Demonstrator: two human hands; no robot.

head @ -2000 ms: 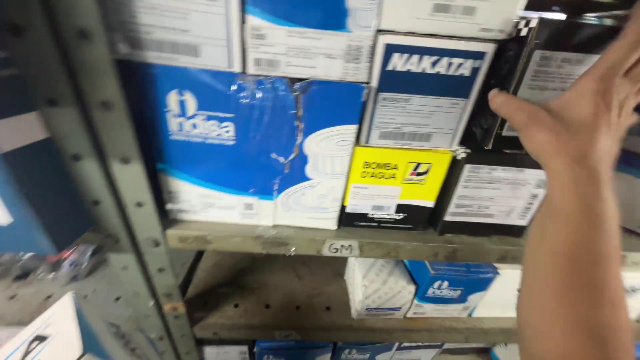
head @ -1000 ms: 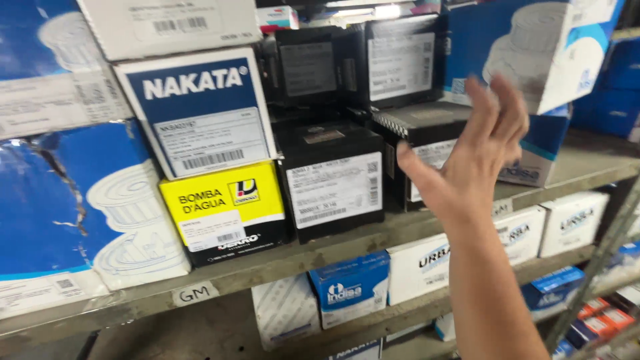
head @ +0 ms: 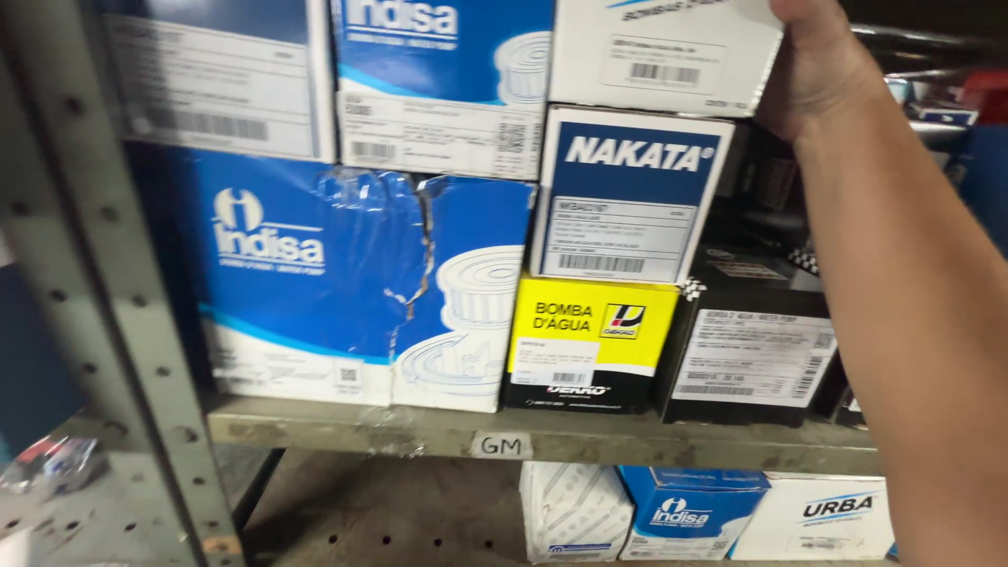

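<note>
My right hand [head: 819,71] reaches in from the right and lies against the right side of a white cardboard box [head: 661,63] at the top; its fingers are mostly hidden, so its hold is unclear. Directly under that box stands a Nakata box [head: 630,189], resting on a yellow and black Dekko water pump box [head: 587,339]. To their left are a torn blue Indisa box [head: 315,276] and a smaller Indisa box [head: 441,79] above it. A black water pump box [head: 748,354] is beside the Dekko box. My left hand is out of view.
A metal shelf edge [head: 378,433] bears a handwritten tag [head: 502,446]. The perforated steel upright [head: 134,276] stands at left. On the lower shelf are a blue Indisa box [head: 685,512], a white Urba box [head: 819,516] and a patterned white box [head: 575,512].
My right hand was raised with fingers spread before the black boxes; now it is at the side of the white box above the Nakata box. The view has swung back left.
</note>
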